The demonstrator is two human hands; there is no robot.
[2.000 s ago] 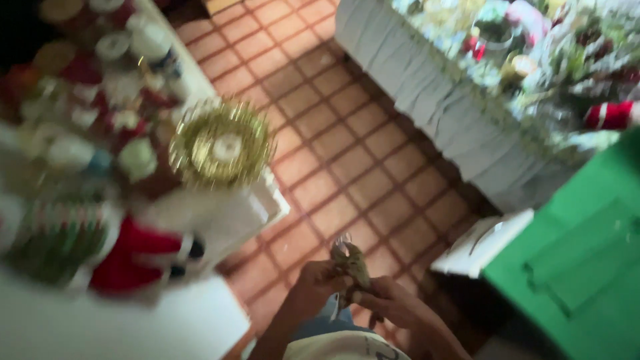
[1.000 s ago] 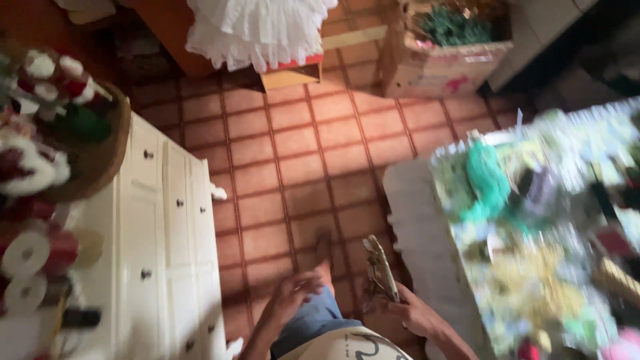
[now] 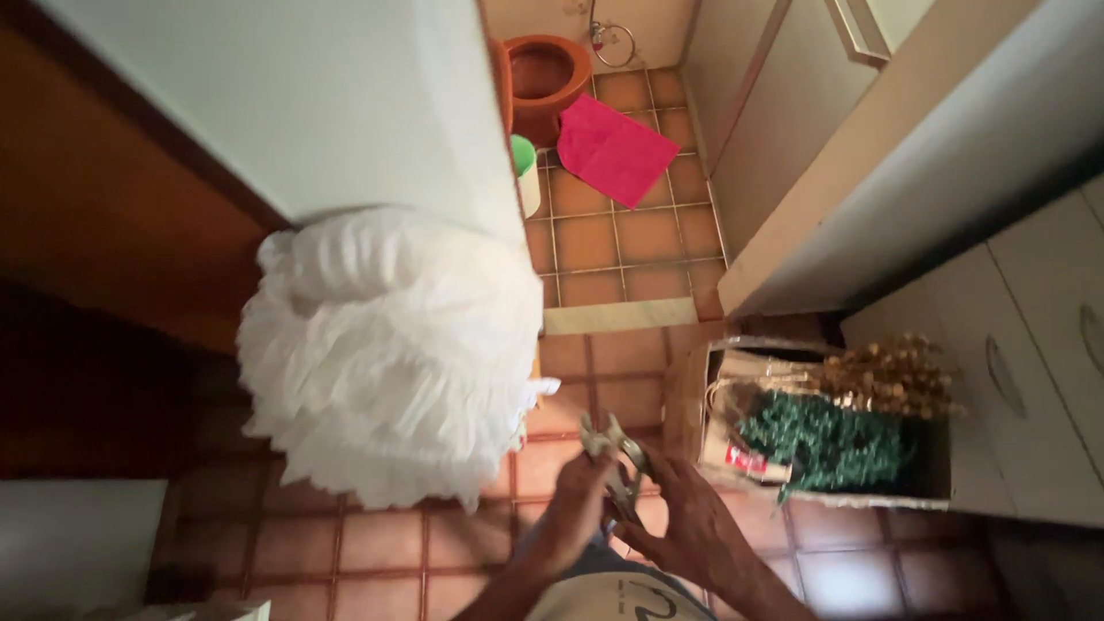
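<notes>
At the lower middle, in front of my body, is a small, partly blurred object of pale, metallic look point(image 3: 623, 483); its exact kind I cannot tell. My left hand point(image 3: 580, 504) has its fingers closed on the left side of it. My right hand point(image 3: 690, 517) touches it from the right, with the thumb low and the fingers along its upper right part. Two prongs of the object point up past the fingertips, and its lower part lies between both hands.
A cardboard box point(image 3: 944, 470) with green garland and dried golden sprigs stands at the right. White ruffled fabric point(image 3: 397, 362) hangs at the left. Beyond a pale threshold point(image 3: 619, 316) are a brown toilet point(image 3: 543, 82), a pink mat point(image 3: 617, 151) and a small bin point(image 3: 528, 177).
The view has moved from the decoration tables to a bathroom doorway. My left hand, apart from the object one second ago, is now on it together with my right hand.
</notes>
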